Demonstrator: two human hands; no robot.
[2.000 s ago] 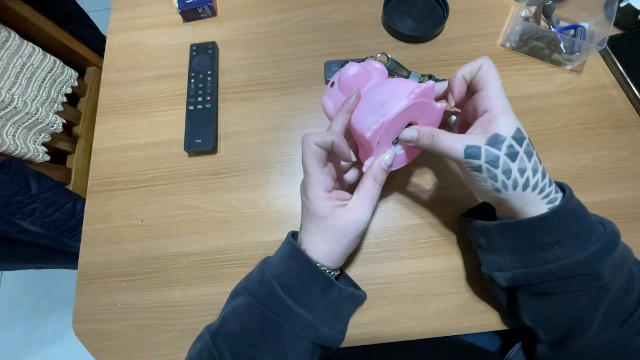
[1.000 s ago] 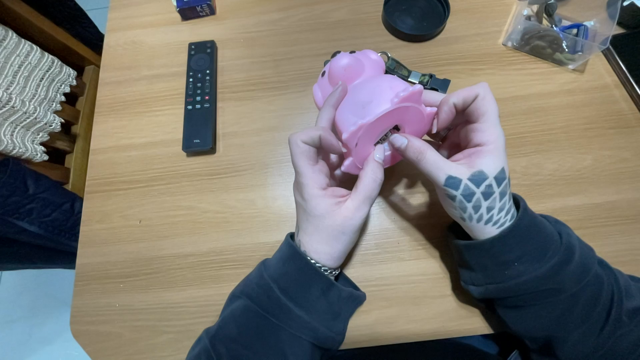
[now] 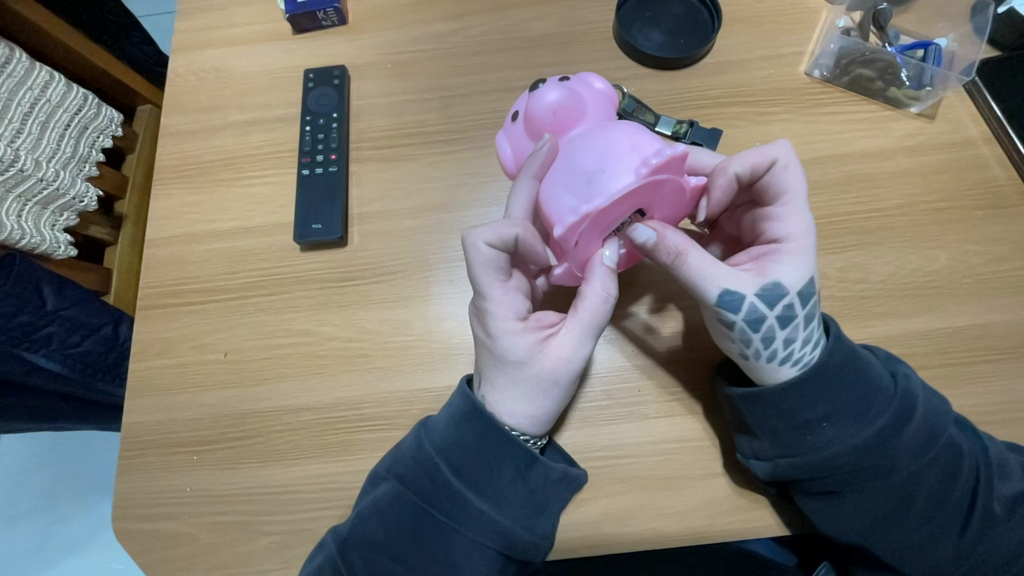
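Observation:
A pink plastic animal figure [image 3: 596, 160] is held tilted above the table between both hands, its flat underside turned toward me. My left hand [image 3: 536, 320] grips it from the lower left, index finger along the body and thumb on the underside. From the right, my right hand [image 3: 752, 232] holds the base, with its thumb tip beside a small opening [image 3: 624, 224] in the underside. Something metallic shows in that opening, too small to identify. Behind the figure lies a camouflage-patterned strap with a black buckle [image 3: 668, 122].
A black remote control [image 3: 322, 156] lies to the left. Farther back are a dark blue box [image 3: 314, 14], a round black lid or dish [image 3: 666, 32] and a clear plastic container [image 3: 896, 60] with small items. A dark flat device [image 3: 1000, 104] sits at the right edge.
The figure has turned and tilted slightly in my hands since two seconds ago, showing more of its underside. More of the strap's buckle shows behind it. Both hands have kept hold.

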